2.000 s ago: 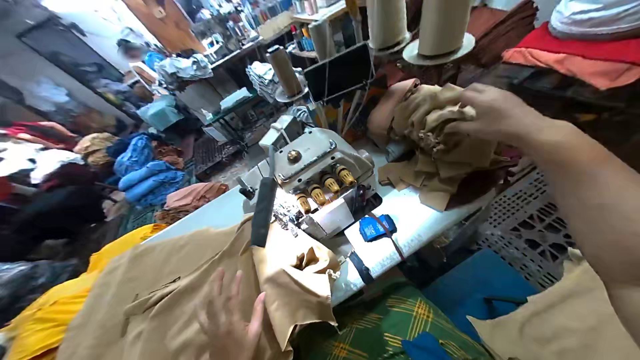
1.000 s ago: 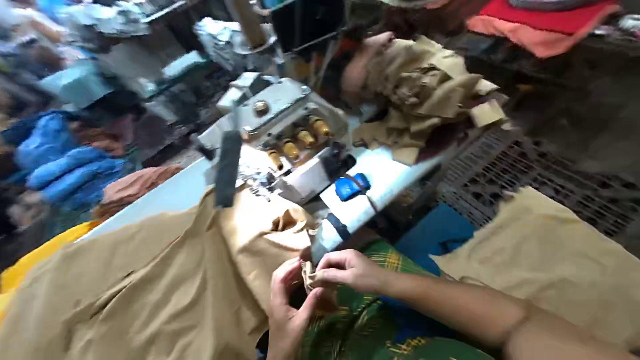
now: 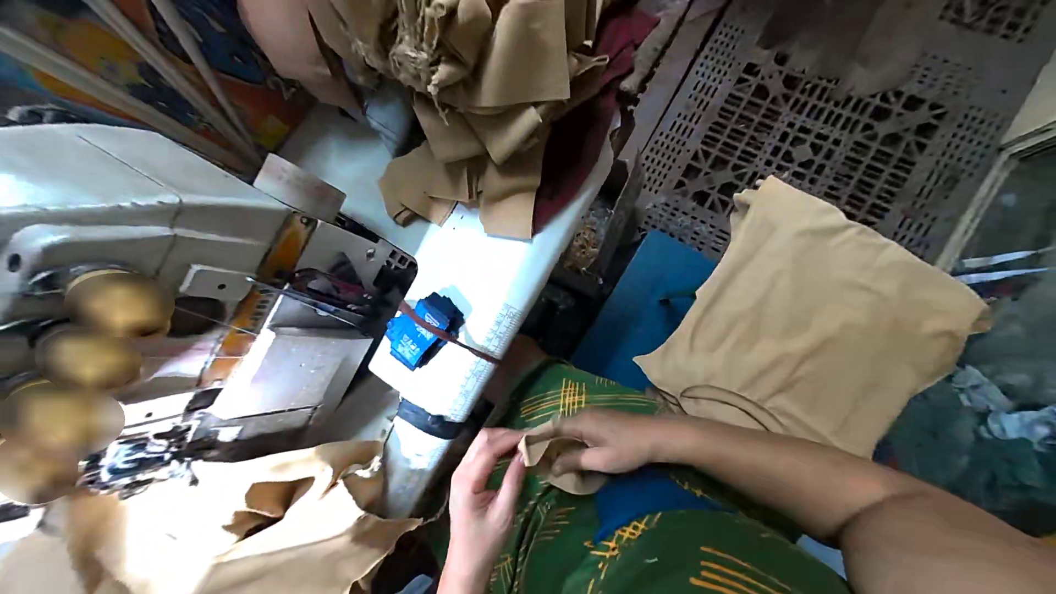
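My left hand [image 3: 487,487] pinches one edge of a small tan fabric piece [image 3: 569,474] above my lap. The same piece is gripped by my right hand [image 3: 606,441], fingers curled over it. Green patterned cloth [image 3: 660,549] covers my legs beneath both hands. Left of them, a larger tan cloth [image 3: 280,528] lies by the needle area of an overlock sewing machine [image 3: 107,198]. Cut tan fabric pieces [image 3: 528,74] are heaped at the far end of the white machine table [image 3: 470,256].
A blue labelled pad [image 3: 421,330] with a dark band sits on the table edge. Tan cloth [image 3: 825,313] is spread at the right, near a blue surface [image 3: 643,289]. Behind it stands a perforated plastic crate [image 3: 792,140]. Black tape [image 3: 429,419] wraps the table edge.
My right hand has come from the heaped fabric to my lap, and my left hand has left the large cloth; both now hold a small piece. The view has swung right and closer.
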